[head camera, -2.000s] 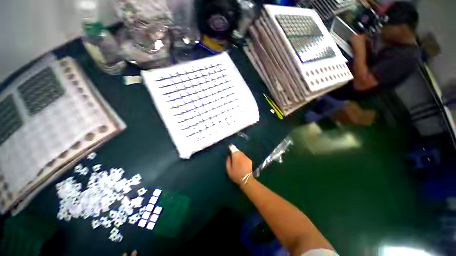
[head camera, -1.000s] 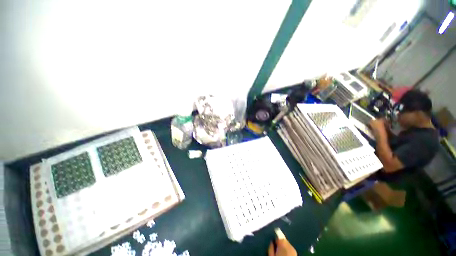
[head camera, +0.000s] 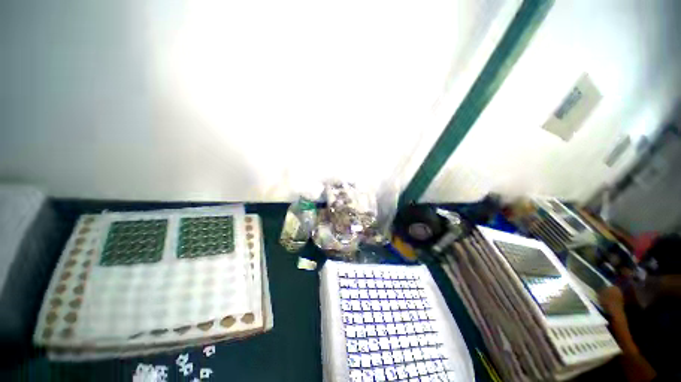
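Neither of my hands is in the picture. Nearest in front of me, a white blister tray (head camera: 332, 328) holds rows of small white squares with dark blue gaps; its lower end meets the bottom edge. To its left lie loose white pieces (head camera: 151, 372), partly cut off by the bottom edge. Further left is a stack of perforated carrier boards (head camera: 67, 298) with brown round holes and two dark-green grid panels (head camera: 134, 242) on top. A taller carrier stack (head camera: 478, 298) stands right of the tray, with a greyish grid panel (head camera: 539, 276) on top.
Behind the tray stand a bottle (head camera: 300, 224) with a green cap, a silvery crumpled clump (head camera: 345, 216) and a black disc (head camera: 420, 230). A yellow stick (head camera: 489, 367) lies beside the right stack. A person's arm (head camera: 623, 336) shows at the right. A white block (head camera: 21, 224) stands back left.
The view has tilted up towards the wall. The hand seen near the tray's lower right corner is now out of the picture, and most of the loose heap is cut off.
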